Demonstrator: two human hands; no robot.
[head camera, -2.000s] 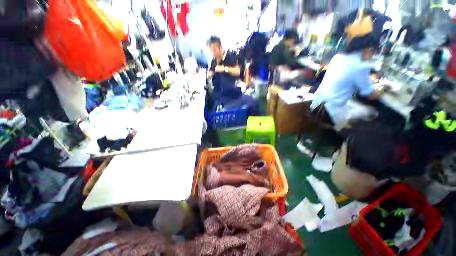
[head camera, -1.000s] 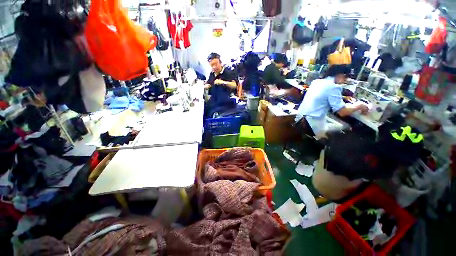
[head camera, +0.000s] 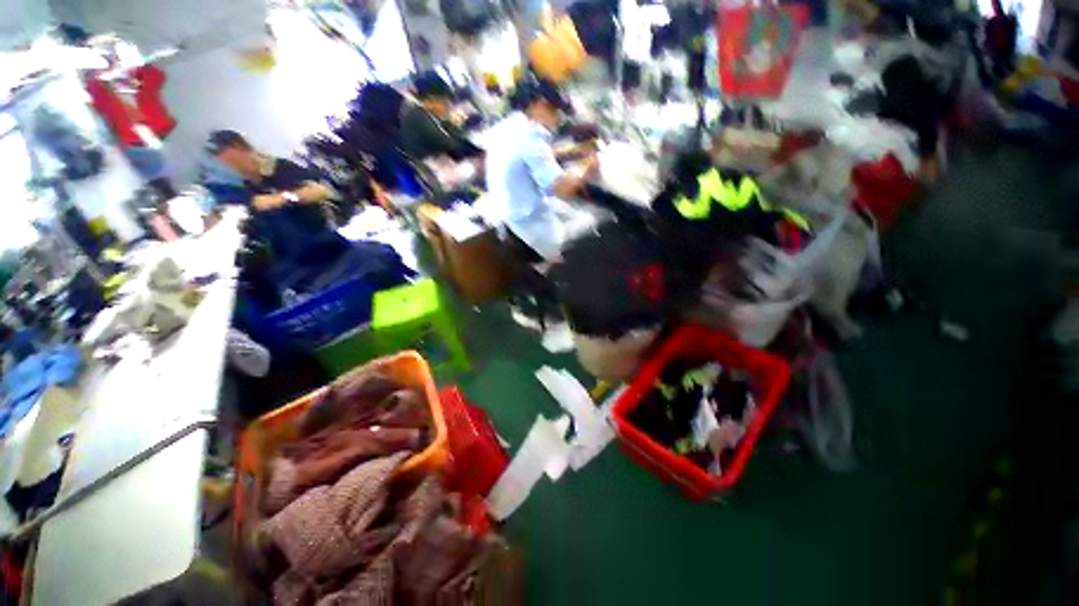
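No hand of mine is in the picture. Pink-brown flecked garment pieces (head camera: 343, 503) lie heaped in the orange plastic basket (head camera: 434, 408) at the lower left, with smooth rust-brown lining showing near the top. The heap spills over the basket's near side and runs to the picture's bottom edge. The view is tilted and somewhat blurred.
A white table (head camera: 130, 515) stands left of the basket. Beyond are a bright green stool (head camera: 408, 310) and a blue crate (head camera: 317, 310). A red basket of scraps (head camera: 757, 429), white pieces (head camera: 532, 464) and a red plastic thing (head camera: 471, 444) are right. Several people sit behind.
The view has swung right and tilted. The orange basket and table now sit further left, the red basket nearer the middle, and more green floor shows at right. The hanging orange bag is out of view.
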